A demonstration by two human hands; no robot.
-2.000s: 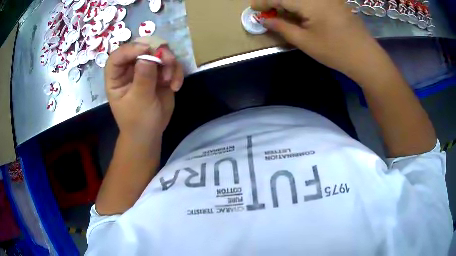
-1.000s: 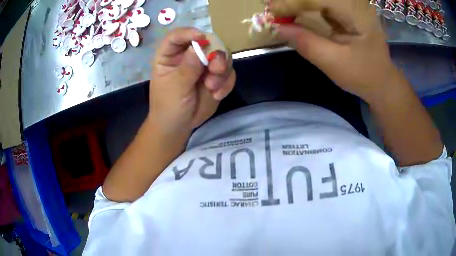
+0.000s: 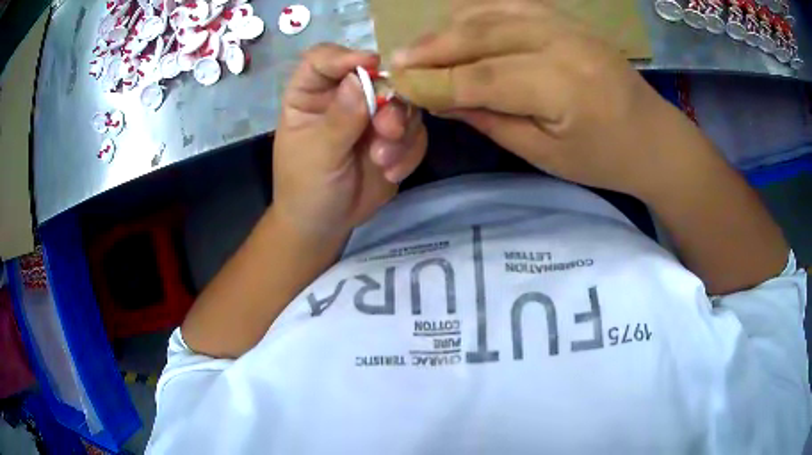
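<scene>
My left hand holds a white base with red shoes edge-on between thumb and fingers. My right hand is closed at the fingertips right against the red side of the base. A small pale and red bit of the figurine body shows between the two hands; most of it is hidden by the fingers. A tan covering is on a right finger. Loose white bases with red bits lie in a heap at the upper left.
The brown cardboard mat lies behind my right hand on the grey metal bench. Finished figures stand in rows at the upper right. A blue-framed bin and a red stool or crate are below left.
My right hand has moved left from over the cardboard, bringing the figurine body to the base in my left hand. My left hand has hardly moved in the last second.
</scene>
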